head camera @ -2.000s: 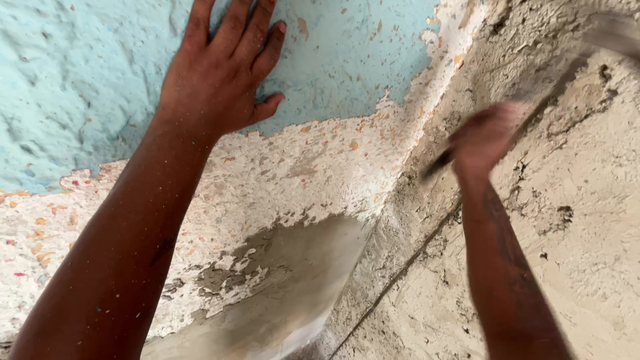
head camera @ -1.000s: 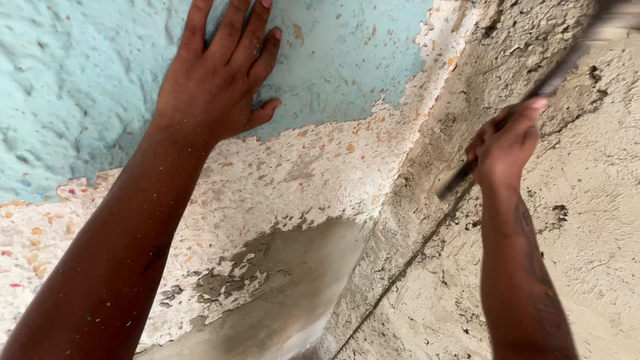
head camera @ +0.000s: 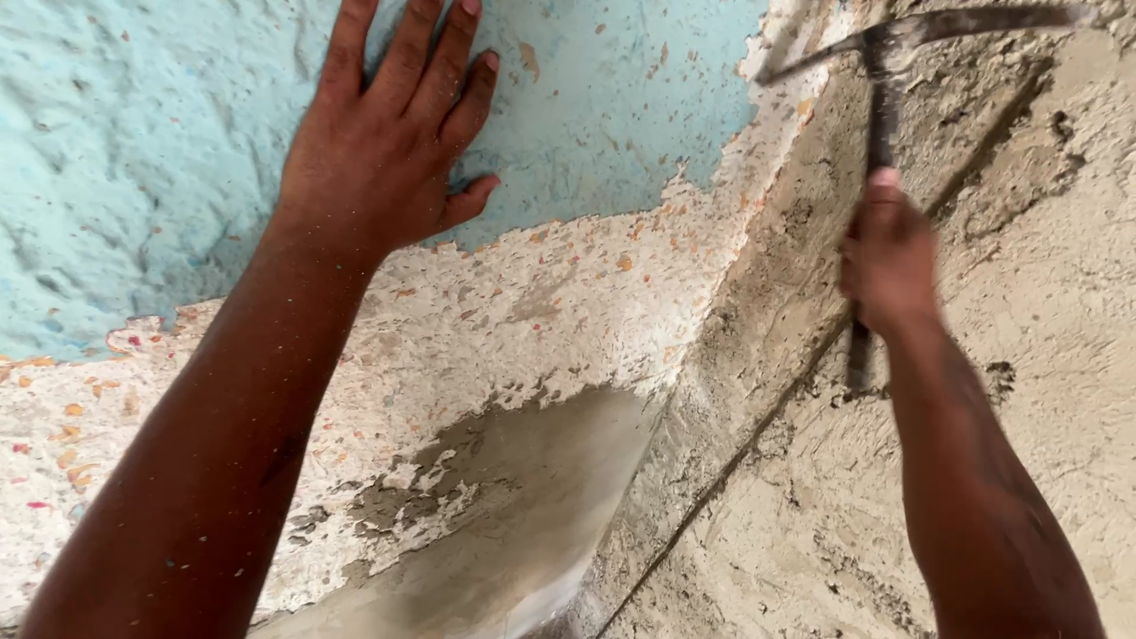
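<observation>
My left hand (head camera: 390, 133) lies palm down with its fingers apart on light blue painted plaster (head camera: 603, 106). It holds nothing, and small flecks dot its forearm. At the right, my right hand (head camera: 890, 253) is closed around the dark handle of a pick-like hammer (head camera: 879, 106), whose long thin head spans the upper right. The left tip of that head is over the edge of the chipped pale strip at the wall's corner. Whether the tip touches the surface cannot be told. Below the blue paint runs a chipped whitish layer (head camera: 532, 311) with orange and red specks.
Smooth grey cement (head camera: 541, 461) shows at the lower middle. Rough beige plaster (head camera: 1021, 355) covers the right side, with a long dark groove (head camera: 737, 457) running diagonally through it. A corner edge (head camera: 683, 364) separates the painted side from the rough side.
The hammer head has swung left and down from the upper right corner, and its handle now stands nearly upright. My left hand has stayed on the blue paint.
</observation>
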